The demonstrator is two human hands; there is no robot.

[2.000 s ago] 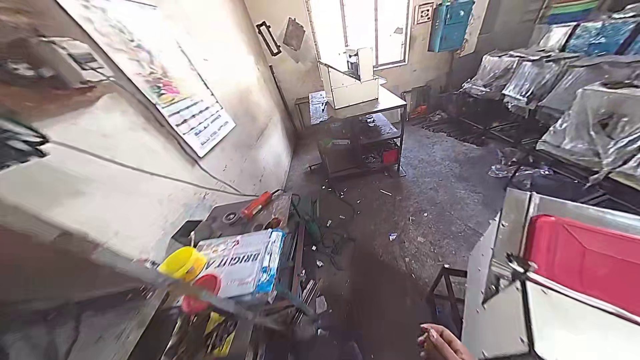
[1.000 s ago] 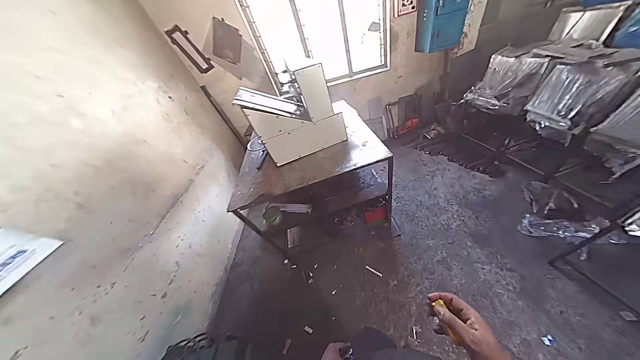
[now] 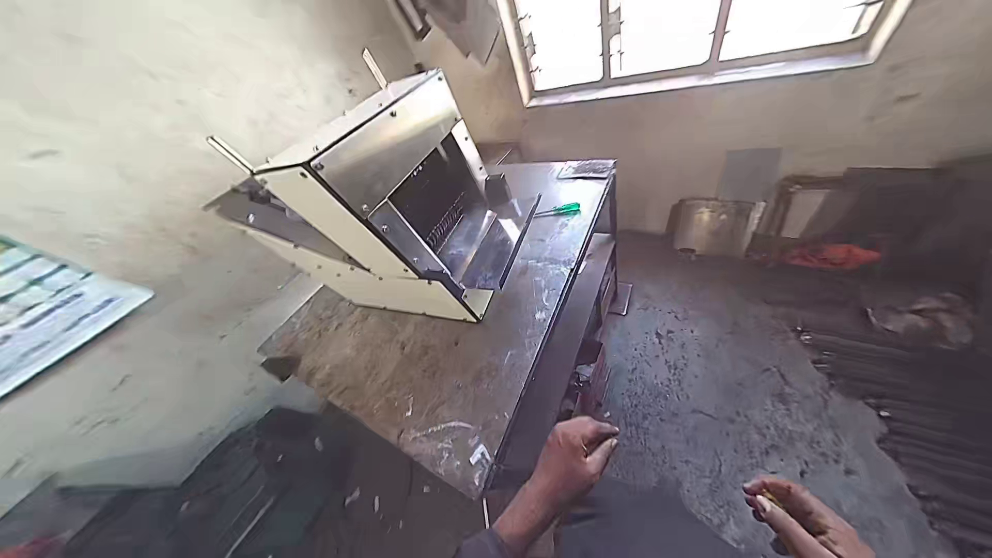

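Note:
My left hand (image 3: pixel 577 457) is beside the near right edge of the metal-topped table (image 3: pixel 434 380), its fingers curled together; no object shows in them. Lower right, my right hand (image 3: pixel 802 515) pinches a small yellow object (image 3: pixel 771 496), mostly hidden by the fingers. On the table stands a cream and steel machine (image 3: pixel 356 209) with screwed panels, a dark opening with a row of coils, and a sloping steel tray (image 3: pixel 492 252). A screwdriver with a green handle (image 3: pixel 568 209) lies behind the tray. Neither hand touches the machine.
A window (image 3: pixel 697 46) is in the back wall. Against that wall stand a metal sheet piece (image 3: pixel 713 226) and an orange-red item (image 3: pixel 833 256). Long dark bars (image 3: pixel 899 411) lie on the floor at right. A printed sheet (image 3: pixel 62 310) hangs on the left wall.
The view has moved up to the table and machine. My left hand, only partly in view a second ago, is now well in view. The yellow object stays in my right hand.

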